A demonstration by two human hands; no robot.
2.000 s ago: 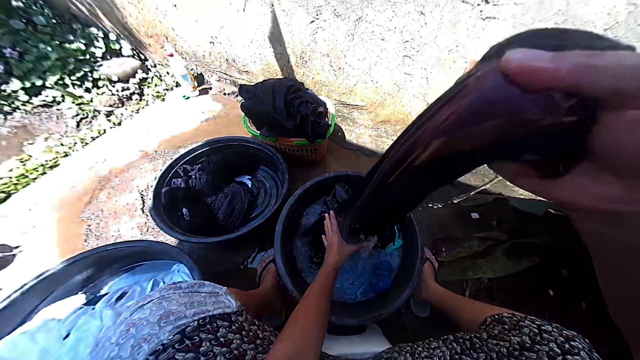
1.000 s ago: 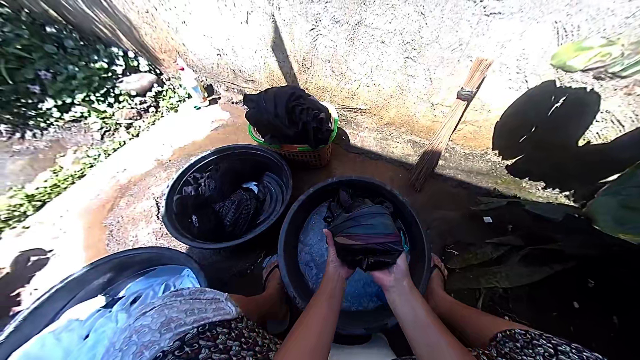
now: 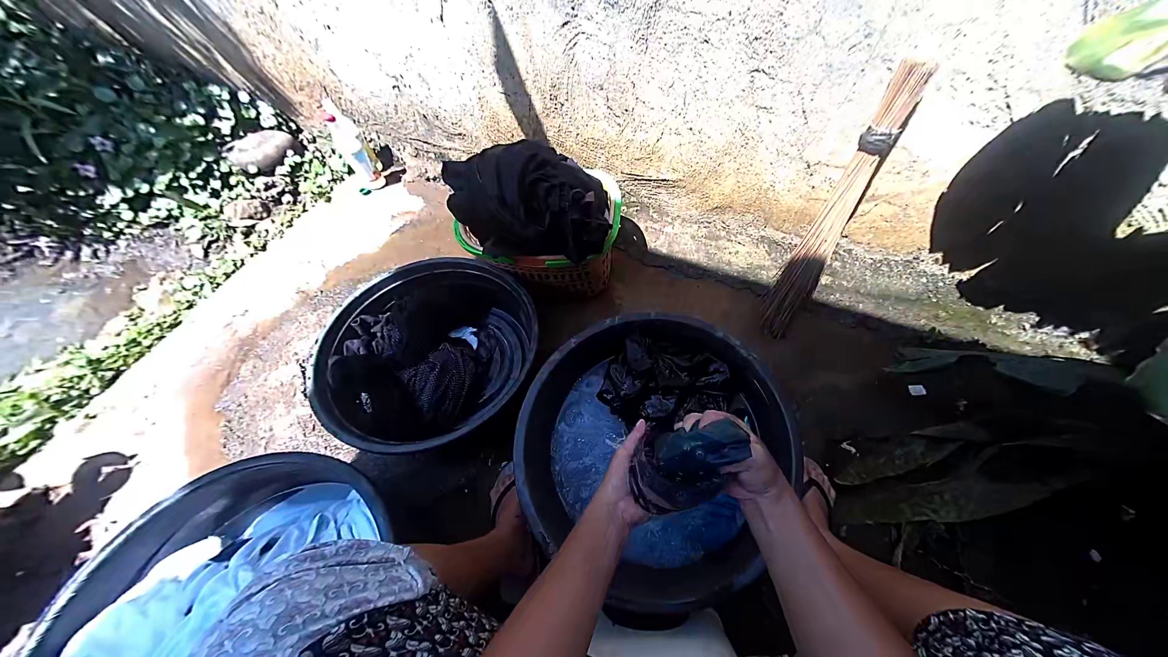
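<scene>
A bunched dark wet cloth (image 3: 689, 461) is held between my left hand (image 3: 625, 484) and my right hand (image 3: 753, 465), above the water of a round black plastic basin (image 3: 534, 493) between my feet. My left hand grips its left side, and my right hand is closed around its right end. More dark wet fabric (image 3: 662, 370) lies at the far side of this basin. Bluish sudsy water (image 3: 579, 438) shows to the left of my hands, and a blue cloth (image 3: 698, 529) lies in it below them.
Another black basin (image 3: 424, 447) with dark clothes stands at the left. Nearer on the left, a third basin (image 3: 137, 529) holds light blue cloth. An orange basket (image 3: 566, 274) heaped with black cloth stands by the wall. A stick broom (image 3: 839, 196) leans there, and a bottle (image 3: 351, 146) stands farther left.
Two seconds ago my right hand held dark cloth up high near the camera; it is now low over the basin. Since one second ago, the held cloth has been turned and bunched differently.
</scene>
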